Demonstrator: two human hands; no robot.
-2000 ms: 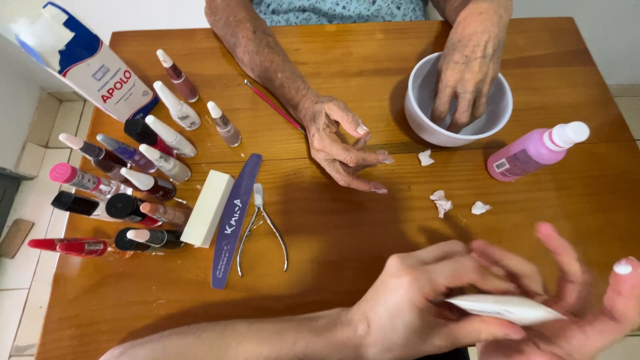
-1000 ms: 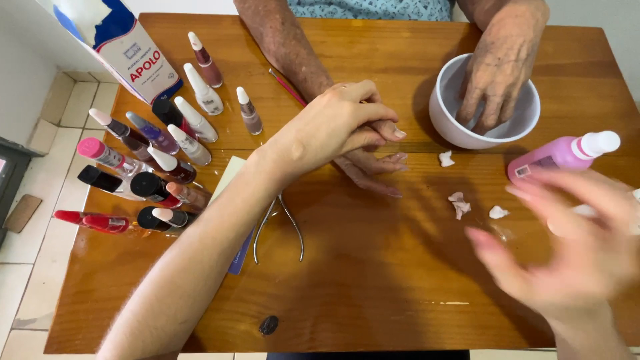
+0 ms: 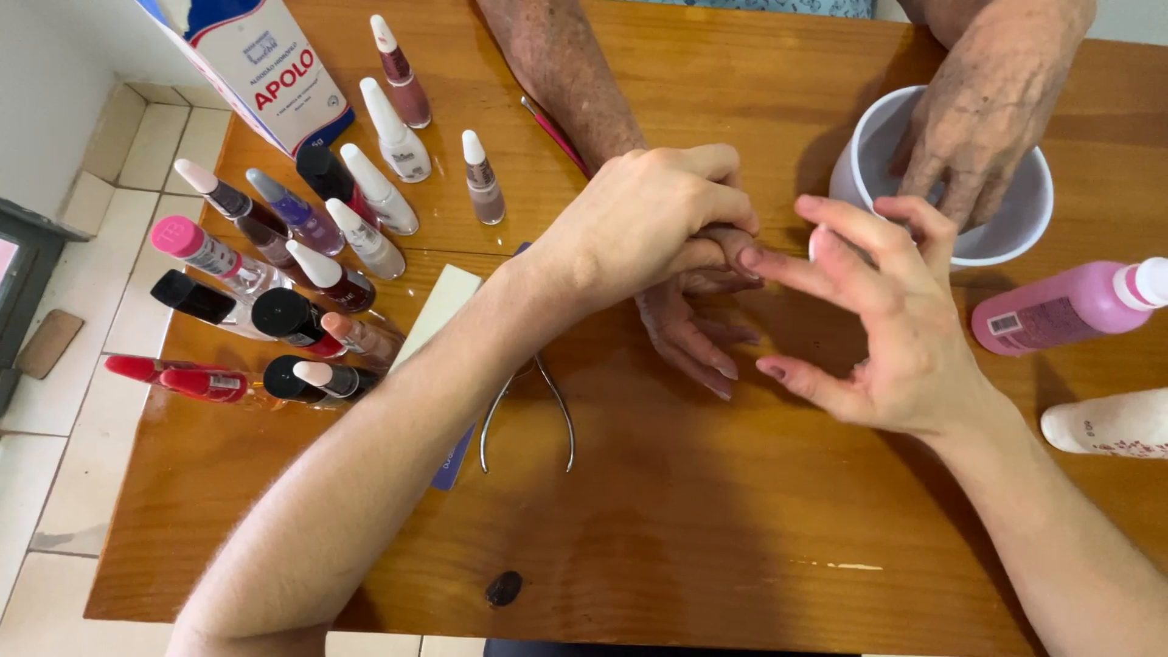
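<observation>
My left hand (image 3: 662, 214) is closed around a finger of another person's hand (image 3: 689, 333), which rests over the wooden table. With its fingers spread, my right hand (image 3: 885, 310) has a fingertip at the tip of that held finger. A small white bit shows between my right fingers; what it is cannot be told. The other person's second hand (image 3: 976, 128) dips into a white bowl (image 3: 853, 164). Under my left forearm lie a pale nail buffer block (image 3: 438, 315), a mostly hidden purple nail file (image 3: 452, 465) and metal cuticle nippers (image 3: 570, 424).
Several nail polish bottles (image 3: 397, 146) stand at the left, beside a cotton box (image 3: 265, 78). A red-handled tool (image 3: 558, 137) lies by the other person's forearm. At the right are a pink bottle (image 3: 1049, 310) and a white container (image 3: 1109, 424). A dark oval spot (image 3: 504, 589) marks the table's near part.
Two seconds ago my hands held a white container at the lower right; it now lies on the table. My left hand took hold of the other person's finger, and my right hand came over to it.
</observation>
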